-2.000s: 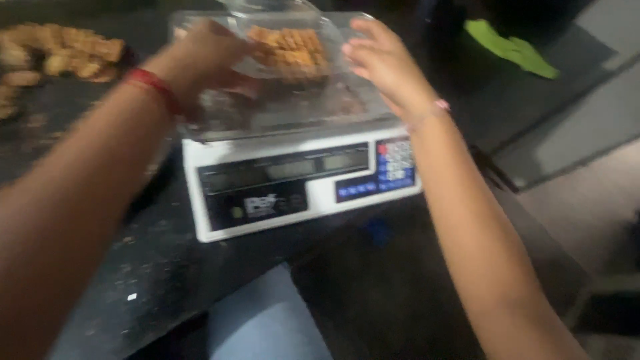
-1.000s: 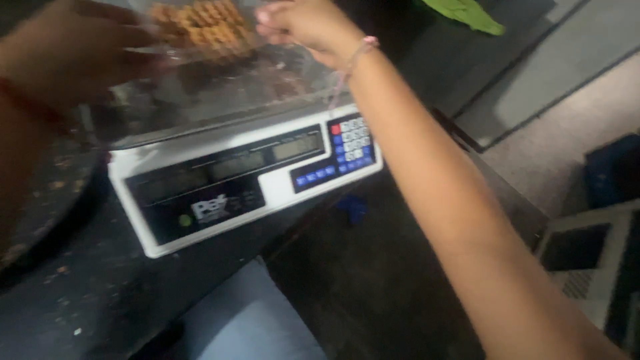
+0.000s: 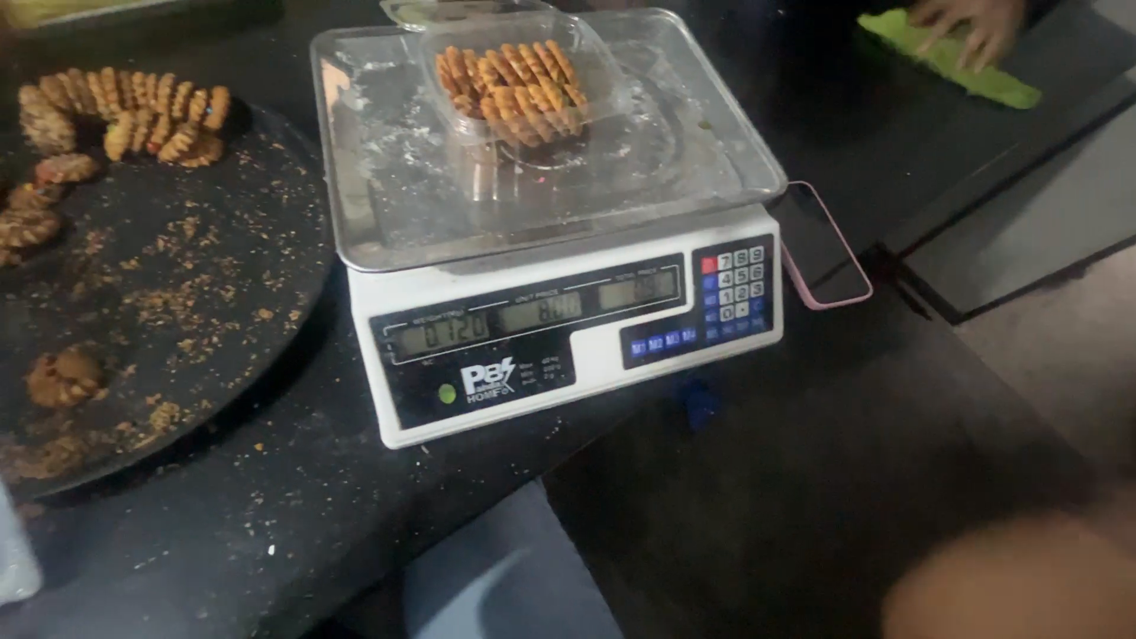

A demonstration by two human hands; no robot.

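An open clear plastic clamshell box (image 3: 603, 84) with rows of brown cookies (image 3: 519, 93) stands on the steel pan (image 3: 719, 169) of a white digital scale (image 3: 568, 328). The box's lid is folded back, and the scale's displays show digits. Low at the right edge is a blurred patch of skin, part of my right hand or arm (image 3: 1021, 581), away from the scale; its fingers cannot be made out. My left hand is out of view. Left of the scale, more cookies (image 3: 124, 106) lie in a curved row on a round dark tray (image 3: 204, 311) strewn with crumbs.
A pink-edged phone or case (image 3: 830, 248) lies against the scale's right side. Another person's hand (image 3: 972, 27) rests on a green cloth (image 3: 950, 67) at the upper right. The dark counter's front edge runs below the scale, and a pale translucent object (image 3: 13, 550) enters at the lower left.
Both my hands have moved away from the cookie box, which stays on the scale pan. Another person's hand now shows on the green cloth.
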